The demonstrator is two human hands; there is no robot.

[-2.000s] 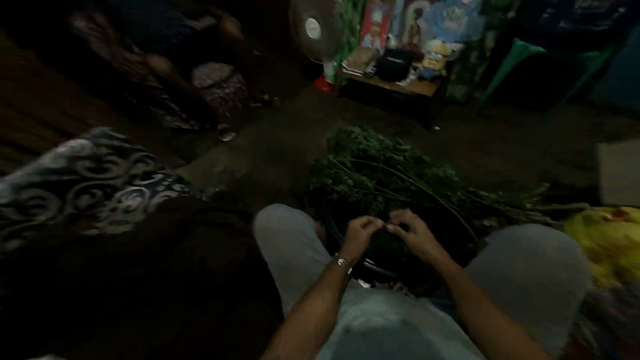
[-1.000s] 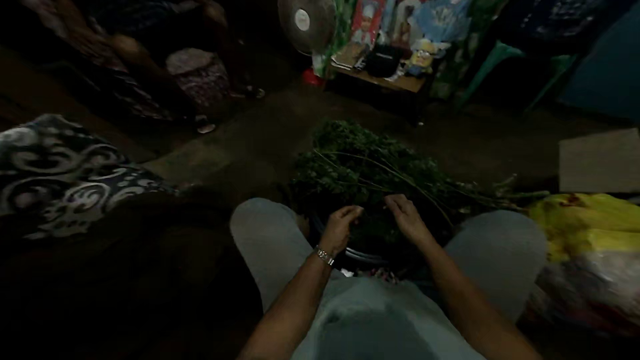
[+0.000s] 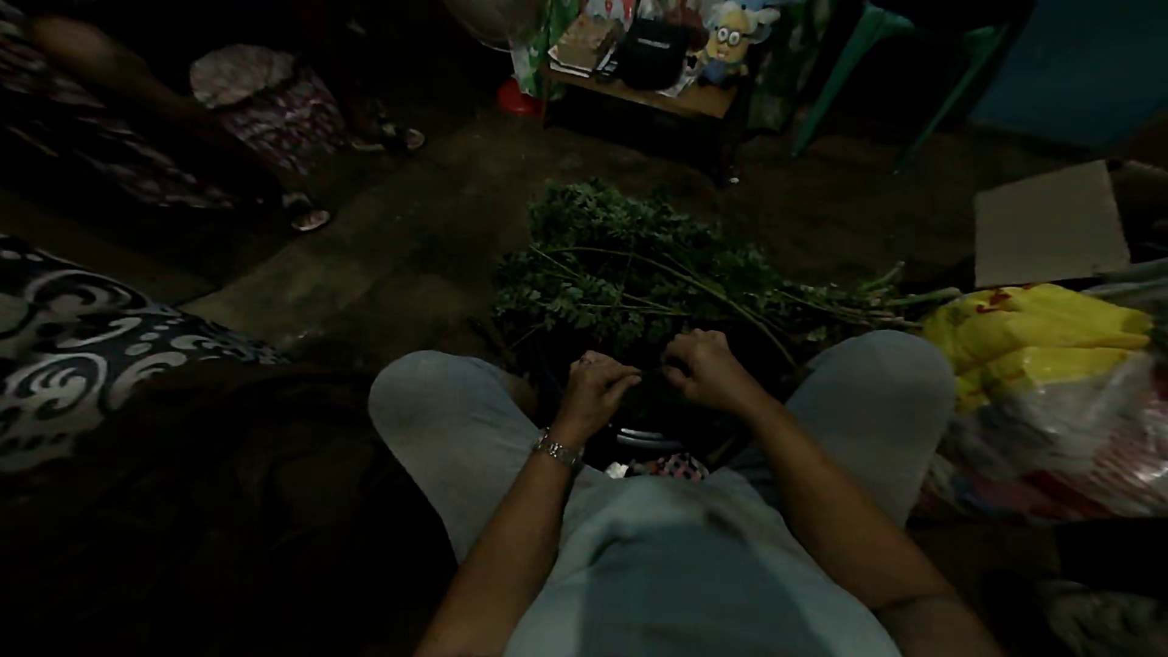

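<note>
A heap of leafy green stems (image 3: 630, 255) lies just beyond my knees, its bare stalks pointing right. Between my knees stands a dark basin (image 3: 648, 440), mostly in shadow, with only part of its rim catching light. My left hand (image 3: 593, 388), with a metal watch (image 3: 557, 448) on the wrist, is over the basin, thumb and fingertips pinched together. Close by on the right, my right hand (image 3: 707, 365) has its fingers curled toward the left one. Whether either hand pinches a small leaf or stem is too dark to tell.
A yellow plastic bag (image 3: 1040, 338) and a piece of cardboard (image 3: 1049, 224) are at the right. Ahead stand a low wooden table (image 3: 639, 91) with a plush toy (image 3: 727, 41) and a green plastic chair (image 3: 849, 73). Patterned cloth (image 3: 82, 338) lies left; a person's sandalled foot (image 3: 306, 213) is beyond.
Both hands stay over the basin; the gap between them was wider one second ago than two seconds ago. The view has tilted downward.
</note>
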